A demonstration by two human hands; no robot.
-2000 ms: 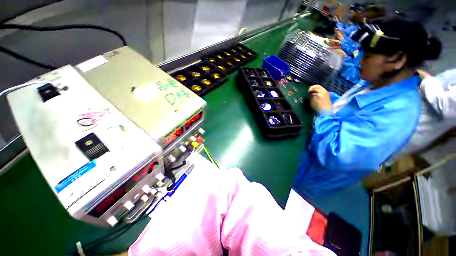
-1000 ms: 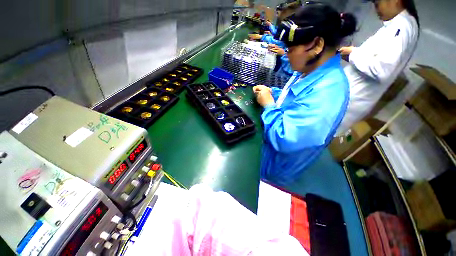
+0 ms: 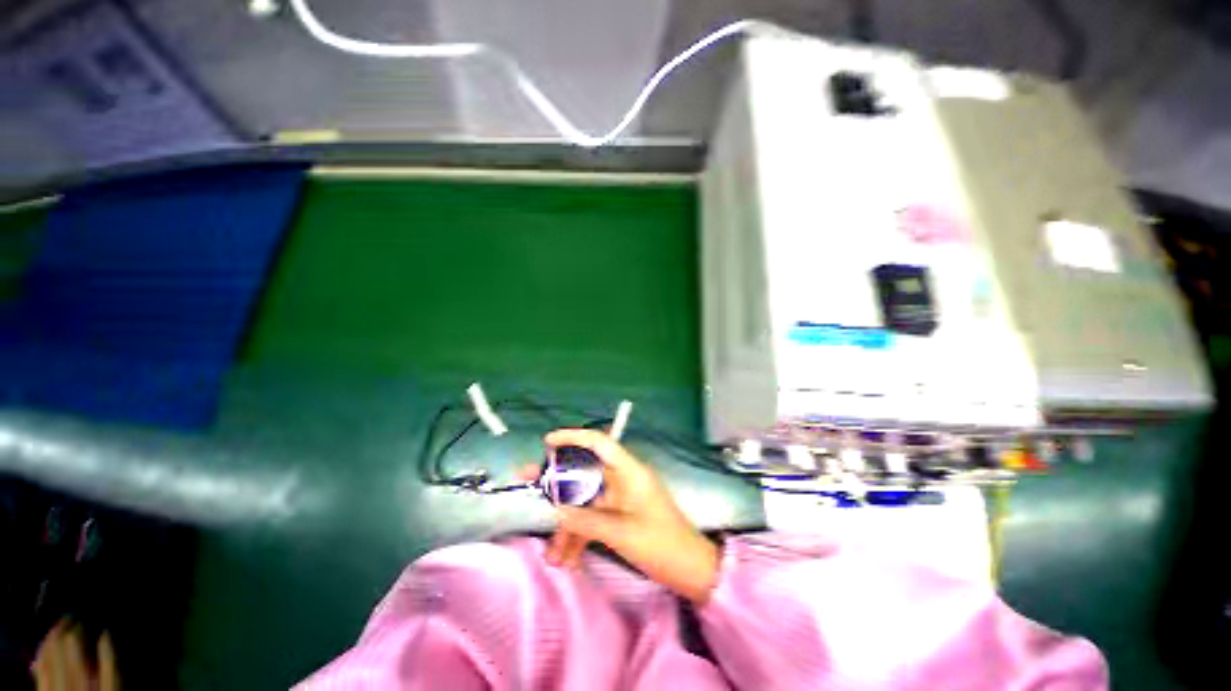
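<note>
My right hand (image 3: 651,520) is near the bench's front edge, its fingers around a small round dark unit (image 3: 572,478) with a pale mark on its face. My left sleeve reaches in from below; my left hand is hidden or too blurred to make out beside the unit. Thin black test leads (image 3: 435,446) lie on the green mat around the unit, with two white tags (image 3: 486,409) behind it. Whether the leads touch the unit is unclear.
A white-topped power supply (image 3: 878,203) and a beige-topped one (image 3: 1080,311) stand at the right. White paper with a blue pen (image 3: 902,498) lies before them. A blue mat (image 3: 149,290) is at the left; another person's hand (image 3: 74,659) shows bottom left. A white cable (image 3: 540,105) hangs behind.
The view has swung left, from the trays and the neighbour in blue to the mat and leads. My right hand with the round unit now shows; no hand was visible before.
</note>
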